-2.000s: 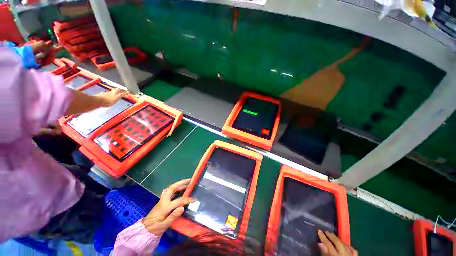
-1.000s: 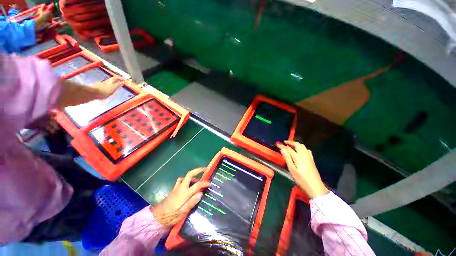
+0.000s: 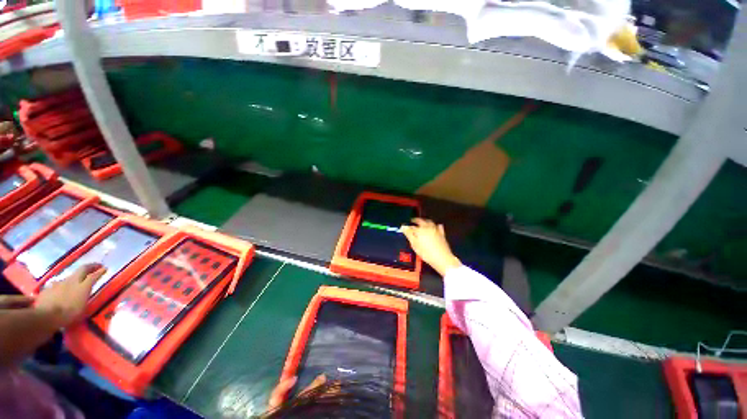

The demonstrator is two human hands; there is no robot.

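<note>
A tablet in an orange-red frame [image 3: 378,237] lies on the dark strip behind the bench, with green text and a small red block on its screen. My right hand [image 3: 427,244] reaches over it, fingertips at the right part of the screen. A second framed tablet [image 3: 348,348] lies on the green bench in front of me, its screen dark. My left hand [image 3: 296,391] is at its lower left edge, partly hidden by hair and blurred. A third framed tablet [image 3: 464,360] is mostly covered by my right sleeve.
At left, a neighbour's hand [image 3: 72,293] touches a white-screen tablet beside one with a red block grid [image 3: 168,299]. Slanted grey posts [image 3: 635,221] hold a labelled shelf [image 3: 409,61]. Orange-red frames [image 3: 65,127] are stacked far left. A framed unit with white wire [image 3: 713,393] sits at right.
My right hand has moved from the right-hand tablet to the rear tablet's screen. The front tablet's screen went from lit green text to dark. The view has tilted up, showing the shelf label.
</note>
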